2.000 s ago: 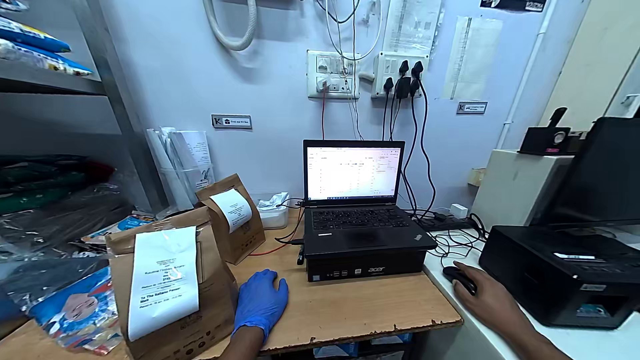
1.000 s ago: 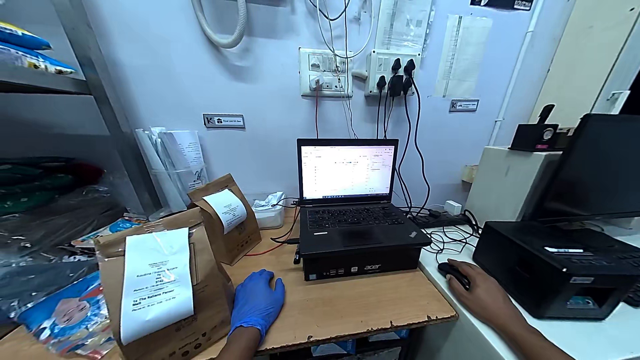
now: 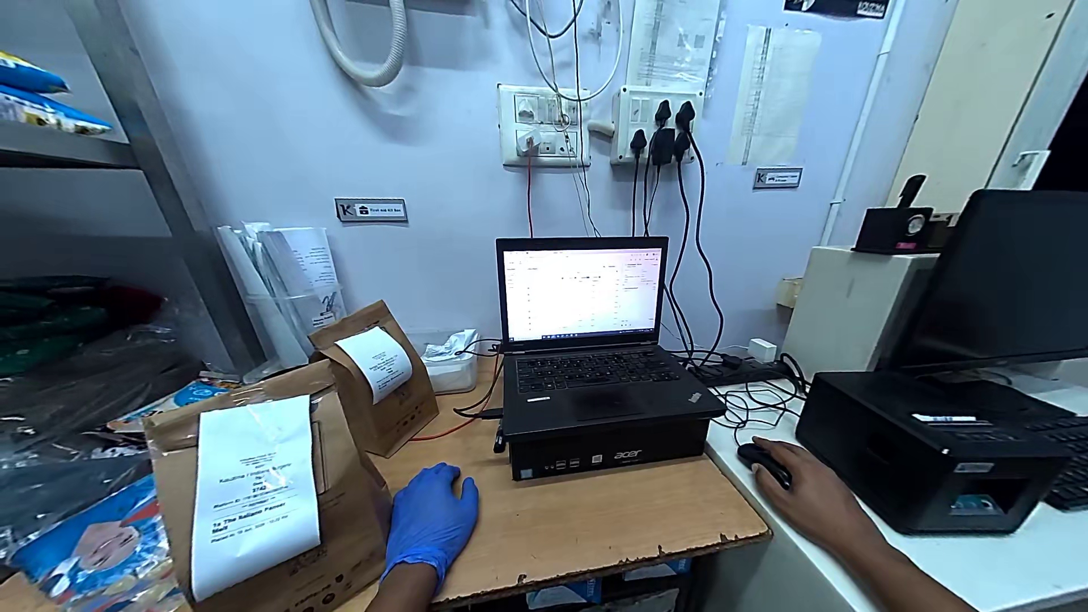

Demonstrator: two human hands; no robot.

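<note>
My left hand (image 3: 433, 518), in a blue glove, lies flat on the wooden tabletop (image 3: 612, 527), empty, beside a large brown paper bag (image 3: 348, 476) with a printed slip. My bare right hand (image 3: 795, 484) rests over a black computer mouse (image 3: 765, 466) on the white table. Between and beyond the hands stands an open laptop (image 3: 591, 374) with a lit screen, on top of a black Acer computer case (image 3: 612, 455). Behind the large bag is a smaller brown paper bag (image 3: 408, 416), also bearing a slip.
A black printer (image 3: 918, 450) and a dark monitor (image 3: 1003, 280) stand right of my right hand. Cables (image 3: 756, 404) lie tangled behind the mouse. A plastic container (image 3: 450, 374) sits by the wall. Plastic-wrapped packets (image 3: 102, 544) and a metal shelf post (image 3: 170, 178) are at left.
</note>
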